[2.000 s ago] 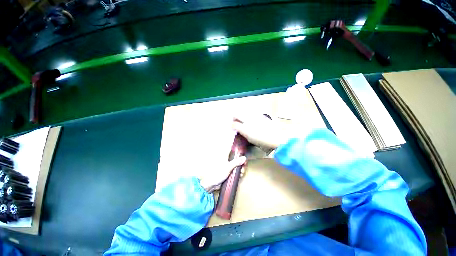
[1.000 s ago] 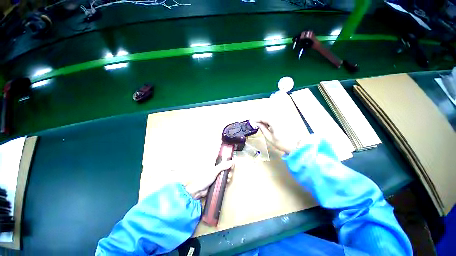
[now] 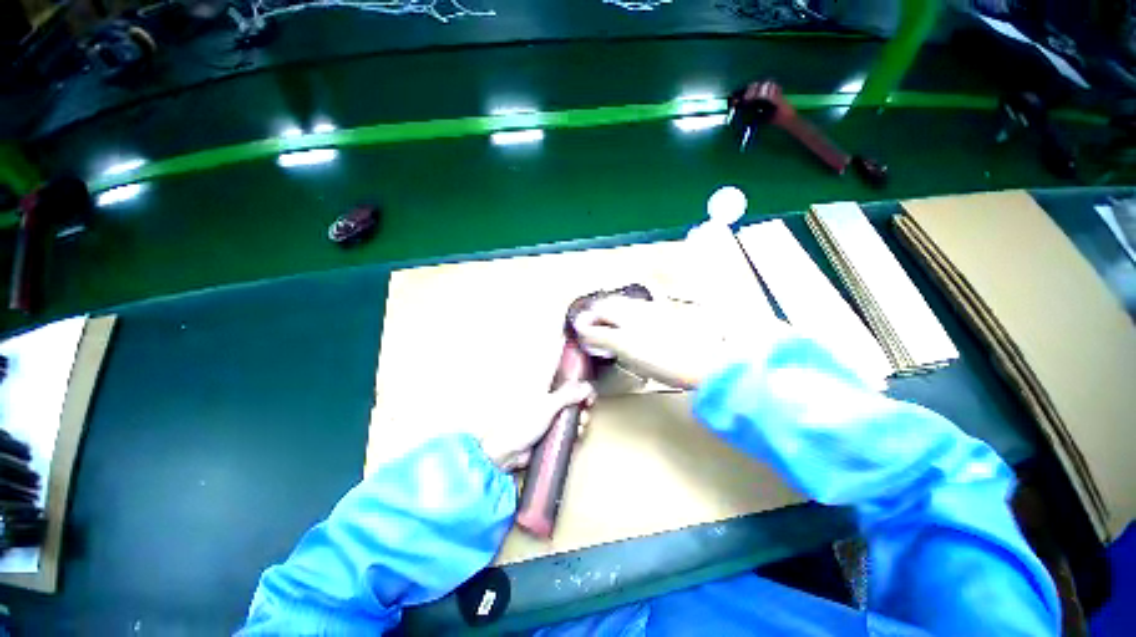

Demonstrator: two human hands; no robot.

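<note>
A dark red hammer-shaped appliance (image 3: 556,451) is held tilted over the tan work board (image 3: 430,330), its head at the top and its handle end toward me. My left hand (image 3: 546,421) is closed around the handle below the head. My right hand (image 3: 635,339) lies over the head with its fingertips on the head's side; they cover much of it, and I cannot tell if they hold a small part. A thin clear or greyish piece (image 3: 627,383) shows partly under my right hand.
A white-topped bottle (image 3: 726,205) stands at the board's far right corner. Pale strips (image 3: 878,289) and brown cardboard sheets (image 3: 997,268) lie right. Appliances (image 3: 804,131) and a small dark red part (image 3: 355,225) are on the belt. Black cylinders (image 3: 18,479) lie far left.
My right hand has moved left from the head's right end onto the head and covers it. My left hand still holds the handle.
</note>
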